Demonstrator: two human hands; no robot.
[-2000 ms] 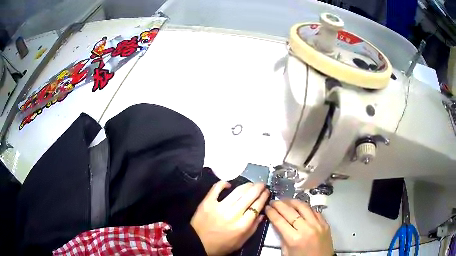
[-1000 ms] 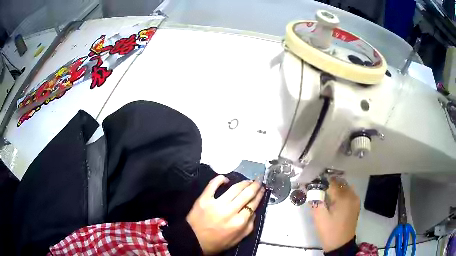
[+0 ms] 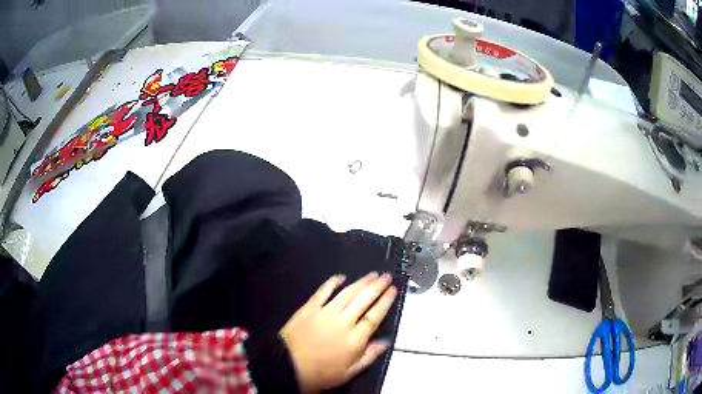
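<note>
A black garment [image 3: 231,231] lies on the white table left of the needle area, its stitched right edge beside the presser foot [image 3: 422,229]. My left hand [image 3: 339,331] lies flat on the garment near that edge, fingers spread, pressing on the cloth rather than gripping it. The cream sewing machine head [image 3: 493,146] stands over the garment's right end. The round metal needle plate [image 3: 422,273] shows beside the cloth edge. My right hand is not in view.
A tape roll [image 3: 531,94] lies on the machine head. A black flat rectangle [image 3: 575,269] and blue-handled shears [image 3: 610,350] lie right of the needle. A red-and-yellow sticker [image 3: 100,142] is at the left. A control panel [image 3: 679,96] stands at the upper right.
My right hand has left the picture from beside the needle. The garment's end now lies spread flat up to the presser foot, covering the grey-blue plate. My left hand has shifted slightly down and left.
</note>
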